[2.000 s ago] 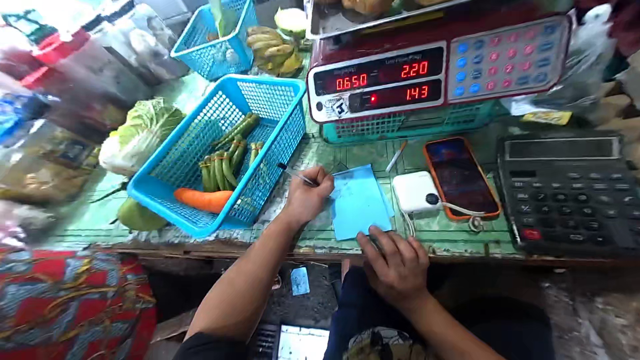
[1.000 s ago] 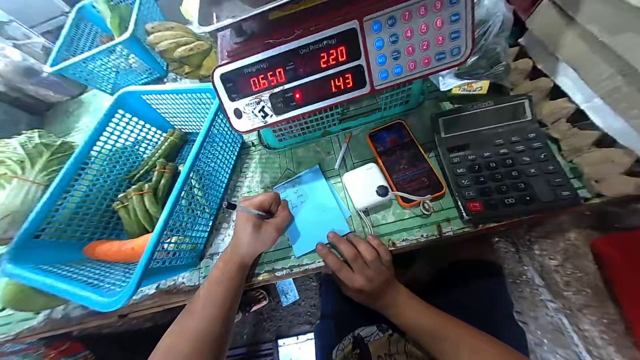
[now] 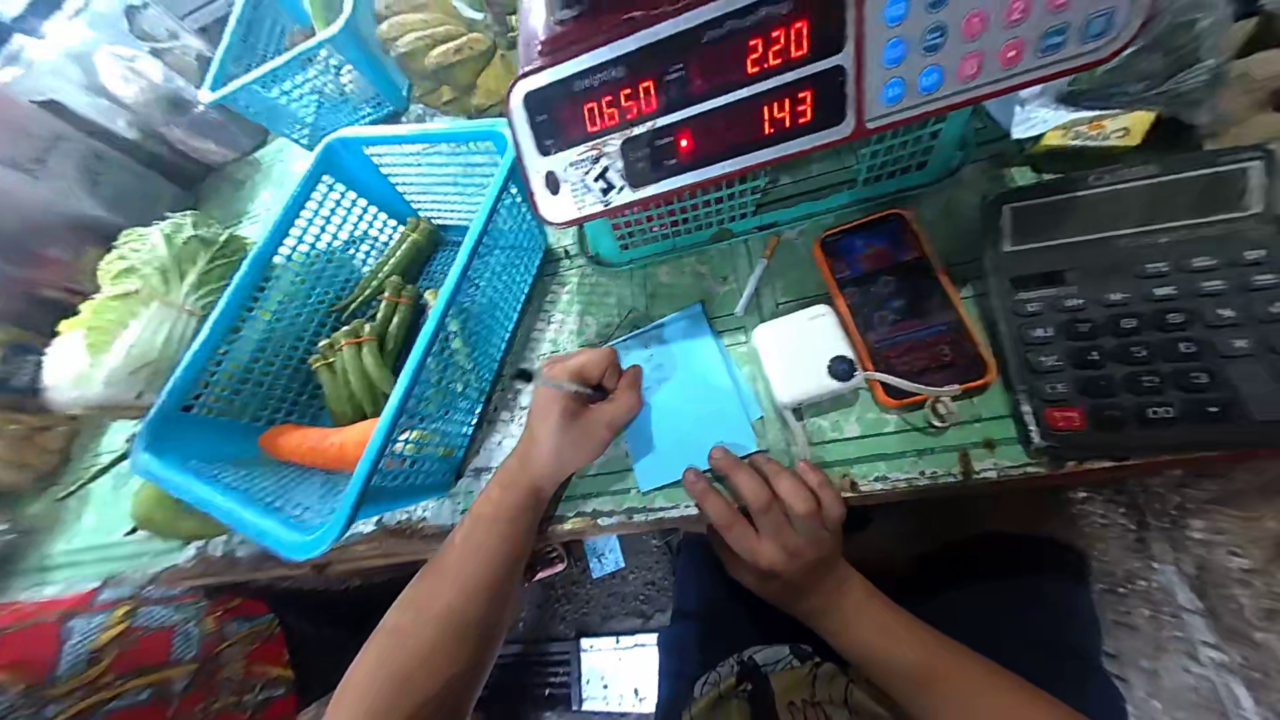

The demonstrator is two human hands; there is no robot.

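My left hand [image 3: 582, 410] grips a pen [image 3: 560, 383] over the left part of a light blue sheet of paper [image 3: 690, 400] with handwriting near its top. More blue paper shows beneath that sheet. The fingertips of my right hand [image 3: 775, 515] rest at the sheet's lower edge, with the fingers slightly spread and nothing held. A white power bank [image 3: 803, 350] with a cable lies right of the paper, touching a phone in an orange case [image 3: 905, 310]. A cigarette [image 3: 757, 277] lies above the power bank. The pen tip is hidden by my left hand.
A blue plastic basket [image 3: 330, 530] holds a carrot [image 3: 318, 445] and bundled green pods [image 3: 365, 355]. A digital scale [image 3: 690, 110] stands behind the paper, a large calculator [image 3: 1140, 310] at right. Napa cabbage [image 3: 145, 310] lies left, bananas [image 3: 440, 50] behind.
My left hand stays around the pen at the blue paper, and my right hand remains at its lower edge. The view has shifted.
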